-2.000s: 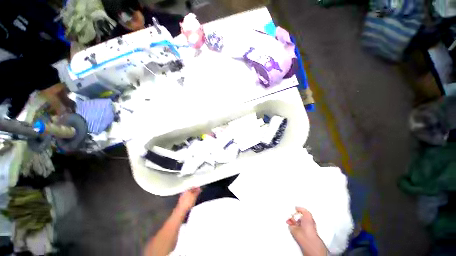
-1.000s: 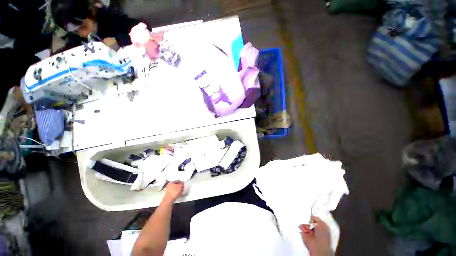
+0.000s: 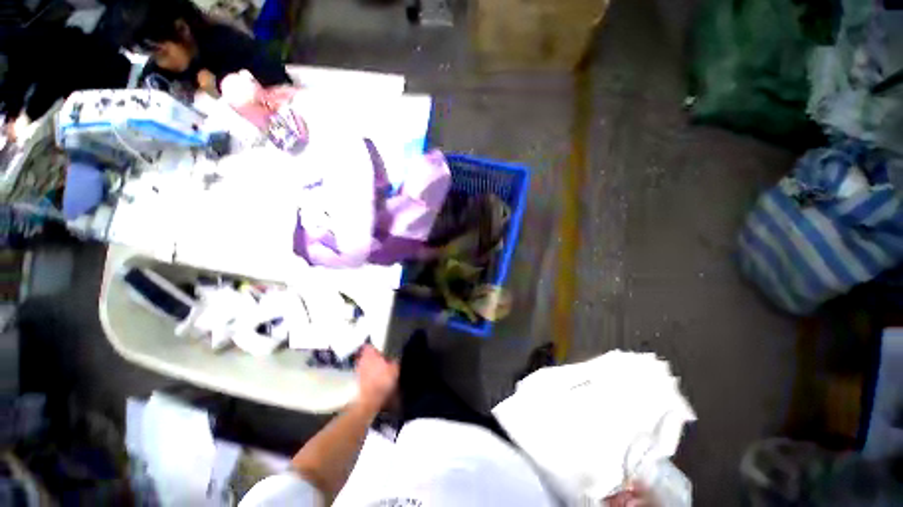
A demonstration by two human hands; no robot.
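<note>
A thick bundle of white fabric panels [image 3: 594,411] with ragged edges lies at my right side near the lap. My right hand [image 3: 630,493] is at its lower edge, closed on the cloth and cut off by the picture's bottom. My left hand [image 3: 376,376] is at the right end of a long cream tray [image 3: 213,381] fixed to the table's front. Its fingers are blurred against the rim, so its grip is unclear. White and dark fabric pieces [image 3: 262,317] lie in the tray.
The white sewing table [image 3: 223,223] carries a sewing machine [image 3: 134,117] and lilac fabric [image 3: 342,213]. A blue basket [image 3: 515,223] stands beside it. A person [image 3: 233,50] sits behind. Striped [image 3: 822,233] and green [image 3: 748,69] sacks stand right. Papers or white cloth [image 3: 173,441] lie lower left.
The view has swung right, so table and tray sit further left. My left hand has gone along the tray's front to its right end. The white bundle remains with my right hand, now lower in view.
</note>
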